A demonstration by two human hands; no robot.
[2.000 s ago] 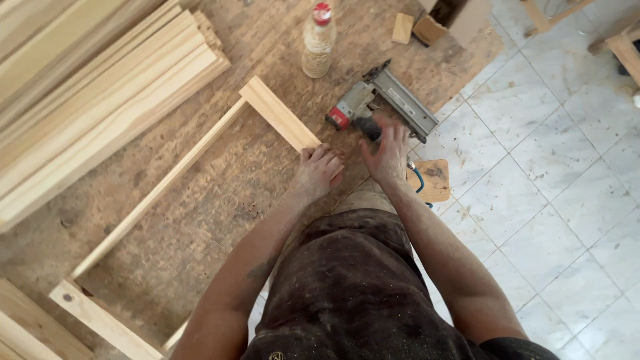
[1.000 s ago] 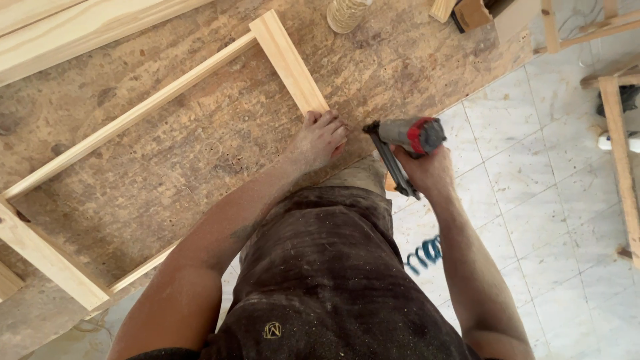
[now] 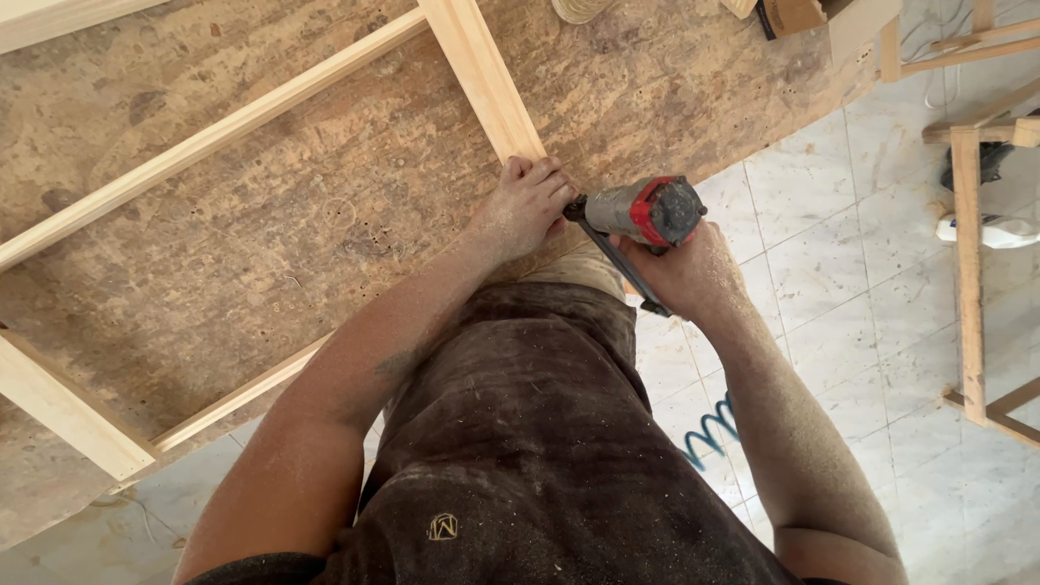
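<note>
My left hand (image 3: 528, 203) grips the near end of a pale pine board (image 3: 483, 77), part of a rectangular wooden frame lying on the worktable. My right hand (image 3: 691, 264) holds a pneumatic nailer (image 3: 642, 213) with a grey and red body and a dark cap. Its nose is right beside the fingers of my left hand; whether it touches the wood is hidden. A long thin rail (image 3: 219, 134) runs left from the board. A wide end board (image 3: 69, 406) lies at the lower left, and a near rail (image 3: 244, 394) passes partly behind my left arm.
The worn wooden worktable (image 3: 325, 219) ends close to my waist. A coiled blue air hose (image 3: 711, 431) hangs beside my right forearm. At the far edge are a bottle's base (image 3: 581, 6) and a cardboard box (image 3: 792, 18). Wooden frames (image 3: 968, 276) stand on the tiled floor at right.
My right hand has lifted the nailer off the table and turned it, bringing its nose beside my left hand. My left hand stays on the board's end. The view has shifted.
</note>
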